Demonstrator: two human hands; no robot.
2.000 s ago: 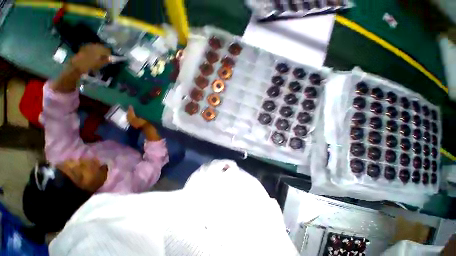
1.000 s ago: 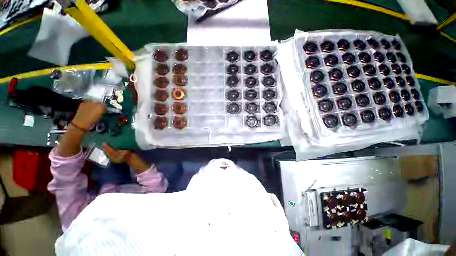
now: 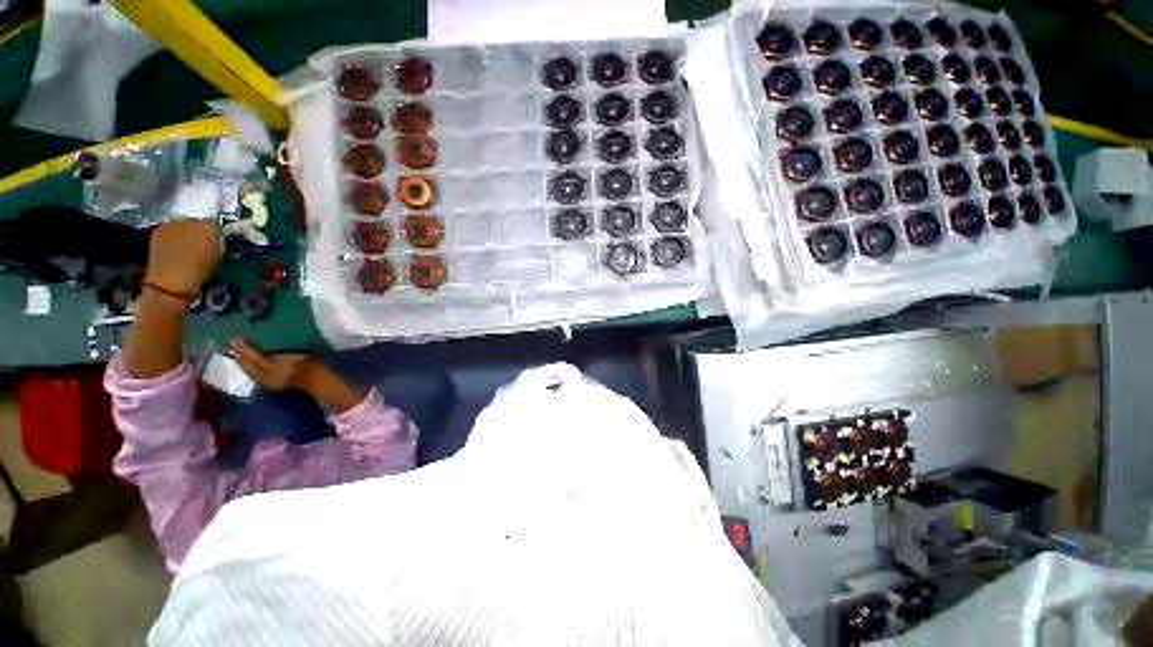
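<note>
My left hand is not in view. At the lower right edge, beyond a white sleeve, a small blurred brownish patch (image 3: 1140,622) may be part of my right hand, cut off. A white blister tray (image 3: 496,310) holds copper-brown parts (image 3: 416,191) in two columns on its left and dark parts (image 3: 615,144) in three columns on its right. A second tray stack (image 3: 784,293) holds rows of dark parts (image 3: 899,145). On the pale machine plate (image 3: 759,379), a black fixture (image 3: 856,459) holds copper-brown parts with pale spots around them.
A person in pink sleeves (image 3: 164,423) works at the bench on the left, among small parts and a clear bag. White cloth (image 3: 506,544) fills the bottom centre. A dark box (image 3: 980,506) and a second fixture (image 3: 885,613) stand lower right. A yellow bar (image 3: 209,57) crosses upper left.
The camera view has turned from tilted to nearly level and dropped lower, so trays and machine sit higher in the picture and the second fixture shows. The parts in the trays look unchanged.
</note>
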